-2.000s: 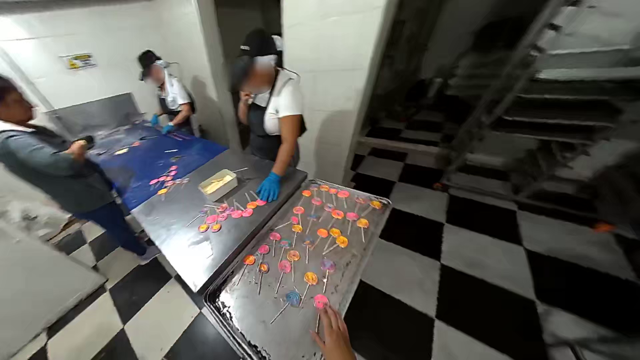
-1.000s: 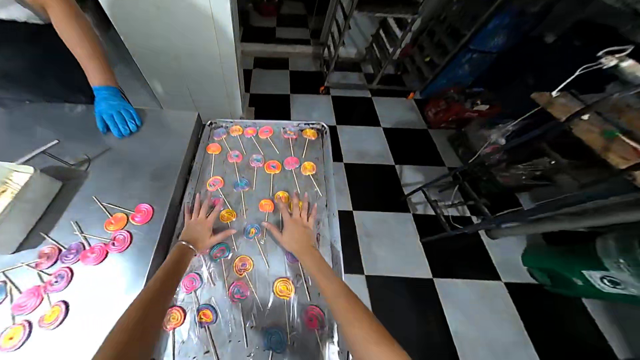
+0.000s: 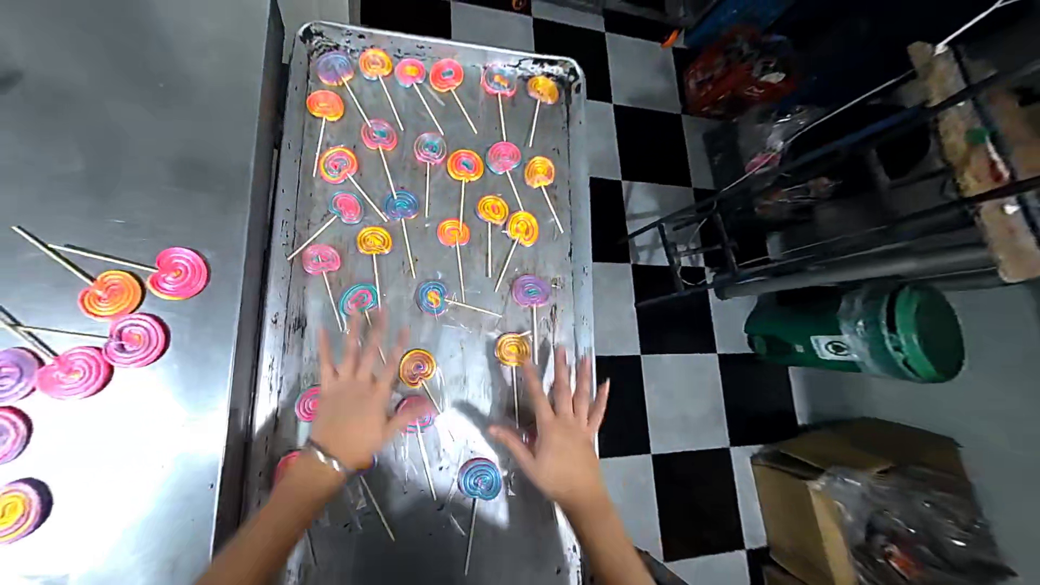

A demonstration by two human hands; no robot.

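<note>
My left hand (image 3: 355, 406), with a bracelet at the wrist, is spread palm down over the lower left of a metal baking tray (image 3: 578, 325). It covers parts of several swirl lollipops; whether it touches them I cannot tell. My right hand (image 3: 565, 439) is spread over the tray's lower right edge, below a yellow lollipop (image 3: 513, 349), with nothing in its fingers. Between the hands lie an orange and purple lollipop (image 3: 417, 368) and a pink one (image 3: 415, 413); a blue lollipop (image 3: 479, 478) lies lower down. More lollipops on sticks fill the upper tray, some in clear wrap.
A steel table (image 3: 154, 162) adjoins the tray's left side, with several loose lollipops (image 3: 178, 273) on it. To the right are a checkered floor (image 3: 682, 406), a dark metal rack (image 3: 796, 244), a green plastic container (image 3: 861, 333) and a cardboard box (image 3: 792, 496) holding clear plastic.
Both hands have moved toward the near part of the tray, still spread. Two seconds ago only one hand was in view, at the tray's near end. The view has turned down to the tray.
</note>
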